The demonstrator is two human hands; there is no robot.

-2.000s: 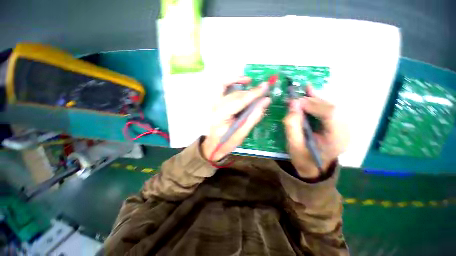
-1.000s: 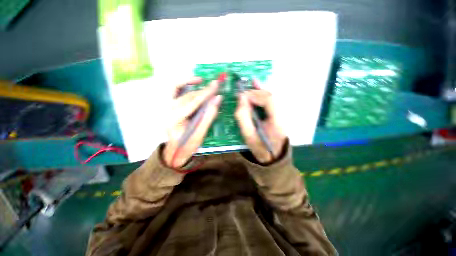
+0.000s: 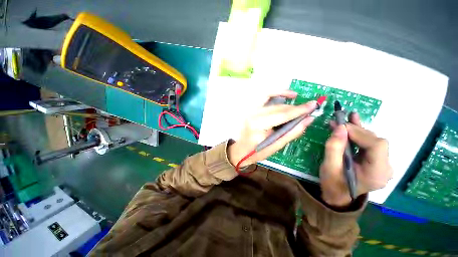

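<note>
A green printed circuit board (image 3: pixel 306 145) lies on the white work pad (image 3: pixel 402 75). My left hand (image 3: pixel 266 130) holds the red test probe (image 3: pixel 283 129), its red tip collar over the board's upper part. My right hand (image 3: pixel 356 160) holds the black test probe (image 3: pixel 347 160), its black tip end close to the right of the red one. Whether the tips touch the board cannot be told. The digital multimeter (image 3: pixel 118 62), yellow-edged, lies left of the pad with red and black leads (image 3: pixel 173 120) at its lower end.
A bright yellow-green strip (image 3: pixel 246 40) lies on the pad's upper left. Another green board (image 3: pixel 439 168) lies right of the pad, cut off by the picture's edge. White equipment (image 3: pixel 55 226) stands at the lower left, beyond the teal bench edge (image 3: pixel 120 108).
The view has swung left and tilted, so the whole multimeter shows again and the right-hand board is partly cut off. Both hands still hold their probes over the board.
</note>
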